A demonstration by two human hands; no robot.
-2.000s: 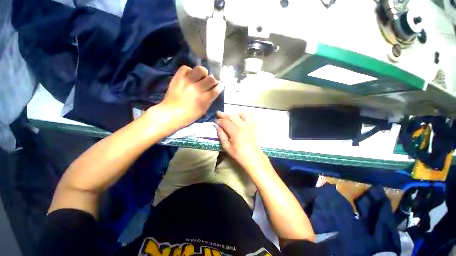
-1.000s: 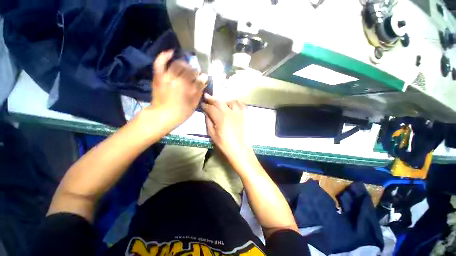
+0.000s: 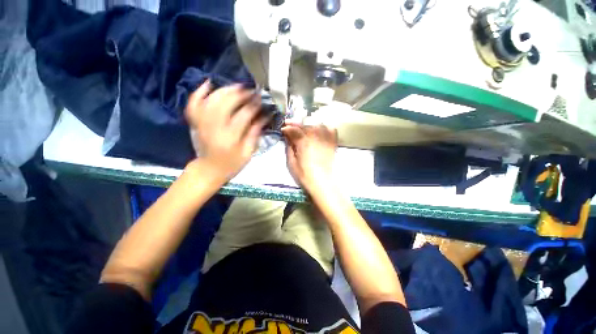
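A navy garment piece (image 3: 150,85) lies bunched on the table left of the needle, with a narrow edge running to the presser foot (image 3: 295,107). My left hand (image 3: 225,127) is over the cloth left of the needle, blurred, fingers partly spread; whether it grips the cloth is unclear. My right hand (image 3: 312,151) is just in front of the presser foot, fingertips pinching the garment's edge. A bit of pale grey-blue cloth shows between the hands. The cream-white sewing machine (image 3: 379,39) stands above them. The needle tip is hidden by glare and fingers.
A black flat pad (image 3: 418,166) with a thin arm lies on the table right of my right hand. The green table edge (image 3: 392,207) runs across. A yellow-orange item (image 3: 562,222) is at far right. Navy pieces (image 3: 444,280) are heaped below right, and pale cloth (image 3: 23,117) hangs at far left.
My left hand was closed close to the needle two seconds ago; now it is further left with fingers looser. My right hand has moved up closer to the presser foot. The garment's edge has shifted.
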